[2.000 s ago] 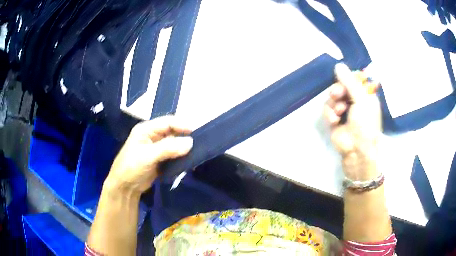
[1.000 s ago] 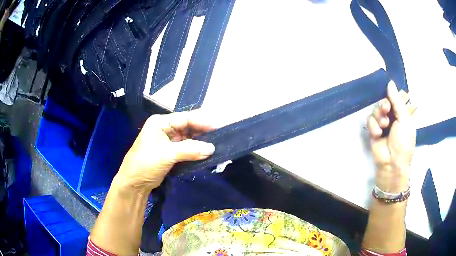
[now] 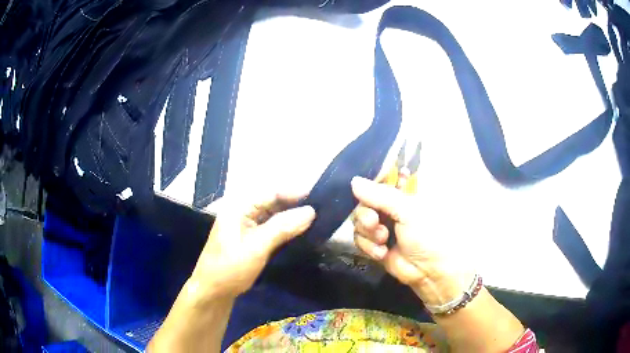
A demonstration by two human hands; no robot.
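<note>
A long dark denim waistband [image 3: 352, 162] runs from my hands up and over the white table in a loop to the right. My left hand [image 3: 252, 241] pinches it near its lower end, thumb on top. My right hand [image 3: 394, 227] holds orange-handled thread snips [image 3: 407, 169], silver blades pointing up and apart; its thumb and index finger are at the strip's right edge. Whether they pinch the strip is unclear. The strip's lower end hangs in dark shadow below my hands.
A large waistband pile [image 3: 90, 103] with white specks covers the left. Two strip ends lie beside it on the white table [image 3: 304, 76]. A blue crate [image 3: 76, 255] stands below left. A short dark piece [image 3: 577, 245] and more strips lie at the right edge.
My right hand has moved left and down, close to my left hand. The section that was stretched straight between them now bends upward in a slack loop, and the snips' blades show.
</note>
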